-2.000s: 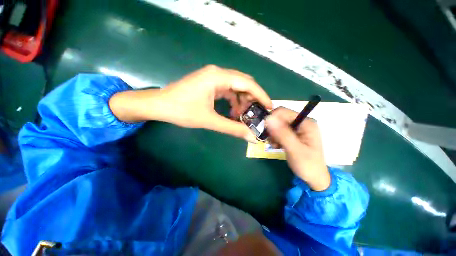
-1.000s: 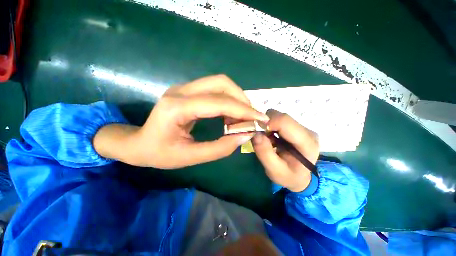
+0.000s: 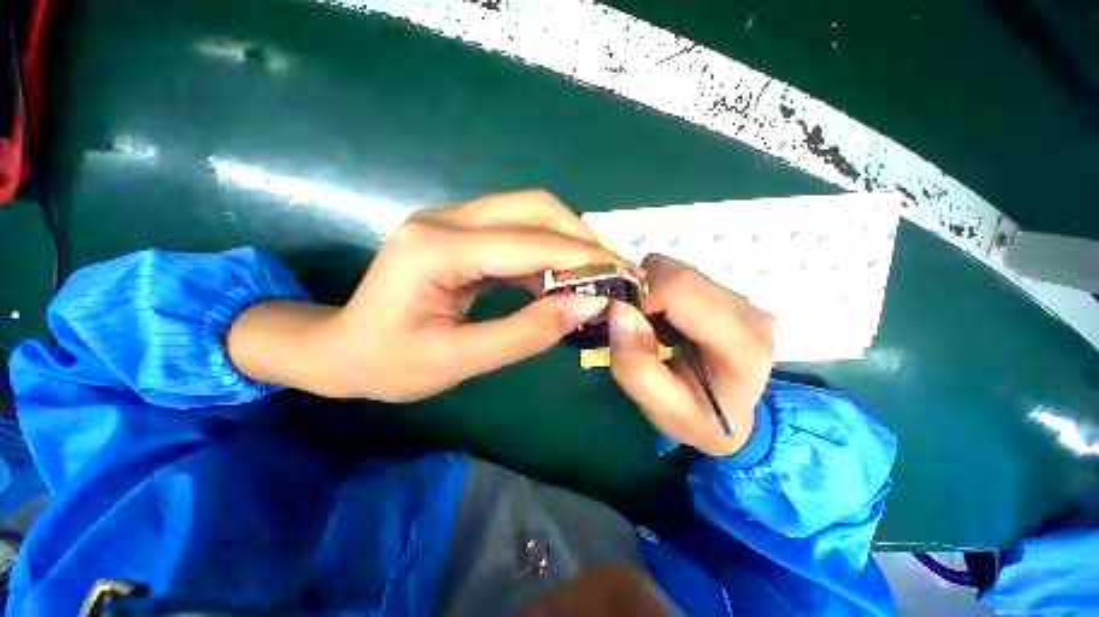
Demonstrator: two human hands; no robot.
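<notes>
A small smartwatch housing (image 3: 593, 287) is held tilted on edge between both hands, with dark and silver inner parts showing. My left hand (image 3: 452, 301) grips it from the left between thumb and fingers. My right hand (image 3: 699, 350) pinches its right end with thumb and forefinger. Black tweezers (image 3: 707, 388) are tucked in my right hand and point down to the right. A white adhesive backing sheet (image 3: 795, 271) with rows of small marks and a yellow edge lies behind and to the right of my right hand, partly hidden by it.
A glossy green bench (image 3: 325, 133) lies under the work. A chipped white strip (image 3: 723, 90) crosses behind the sheet. The edge of a red tray (image 3: 15, 151) shows at far left. A grey metal bar (image 3: 1061, 259) is at right. A blue sleeve (image 3: 1061, 576) shows at the lower right edge.
The watch housing was open side up, then turned edge-on, and is now tilted with its inner parts showing. The tweezers have swung from pointing up to pointing down in my right hand.
</notes>
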